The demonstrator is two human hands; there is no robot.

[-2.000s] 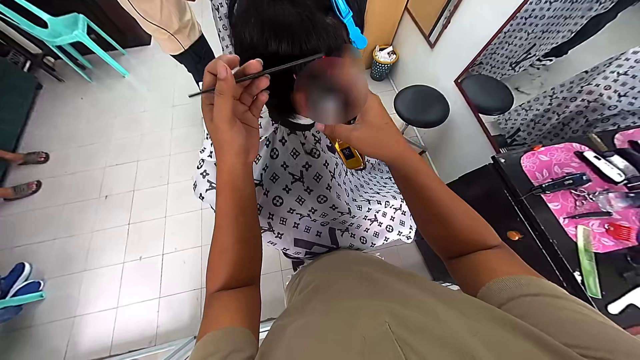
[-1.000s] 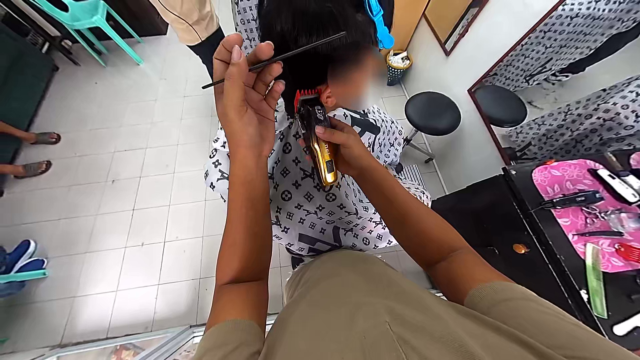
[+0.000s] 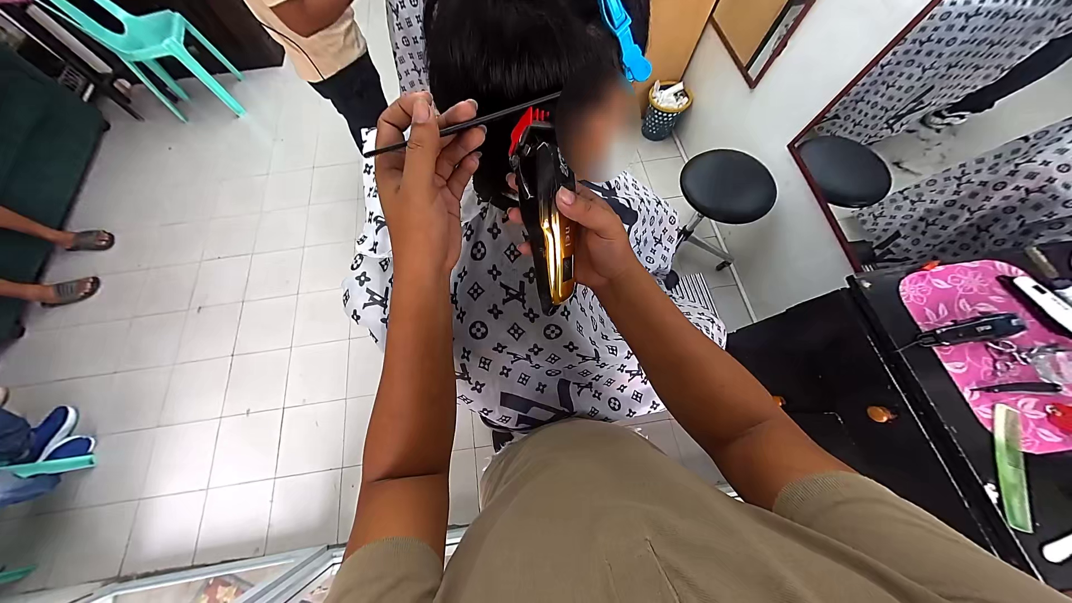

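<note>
My left hand holds a thin black comb between its fingers, the comb lying slantwise across the back of a seated person's dark hair. Gripped in my right hand is a black and gold hair clipper with a red guard at its upper end. The guard is close to the hair, below the comb; whether it touches cannot be told. A blue hair clip sits in the hair at the right. A white patterned cape covers the person's shoulders and back.
To the right stand a round black stool, a waste basket and a wall mirror. A black counter carries a pink mat, another clipper and a green comb. Other people are at the left, near a green plastic chair.
Two seconds ago the clipper was raised at the right side of the head; it came down behind the neck and now stands with its guard near the hair. The comb stays in my left hand.
</note>
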